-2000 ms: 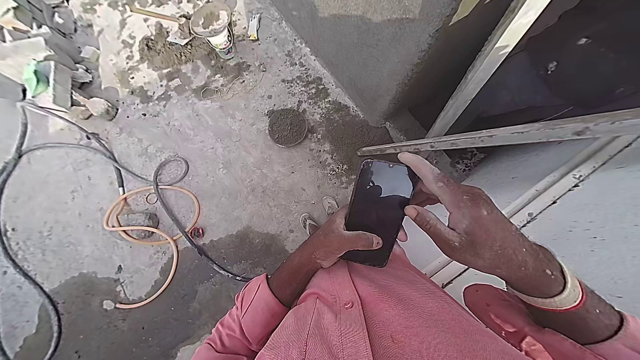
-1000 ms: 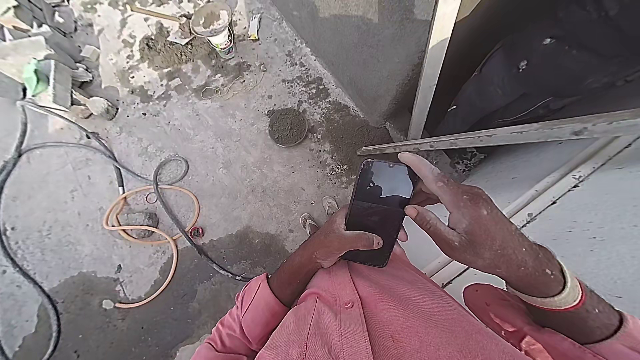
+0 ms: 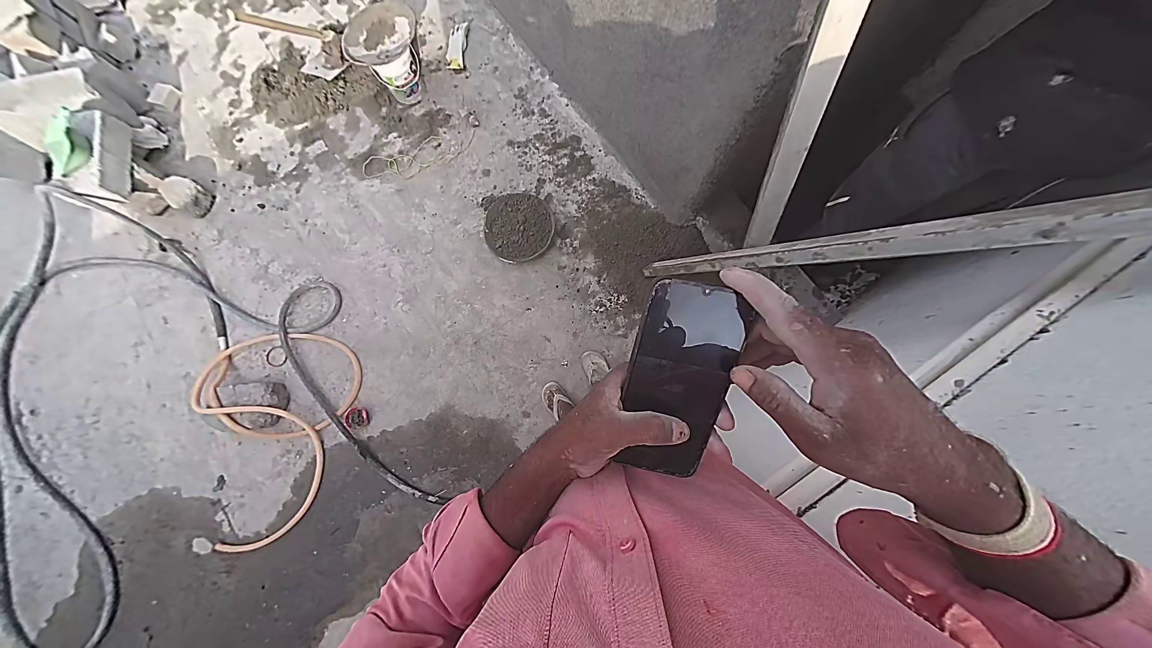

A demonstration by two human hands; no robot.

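Note:
A smartphone (image 3: 686, 373) with a dark, reflecting screen is held upright in front of the pink shirt. My left hand (image 3: 621, 427) grips its lower left side, the thumb lying over the lower part of the screen. My right hand (image 3: 823, 387) is at the phone's right side, with the forefinger at the top right corner and the thumb tip at the right edge; its other fingers are partly hidden behind the phone. Dust marks the right hand, and a pale band with a red edge circles that wrist.
A round pan of mortar (image 3: 519, 228) stands on the concrete floor. Orange hose (image 3: 315, 481) and black hose (image 3: 54, 486) lie coiled at left. A bucket (image 3: 387, 45) and broken blocks (image 3: 108, 144) are farther off. A metal frame (image 3: 900, 241) crosses at right.
The upright bar of the metal frame at right has shifted left from its place two seconds ago. Both hands and the phone have stayed in place.

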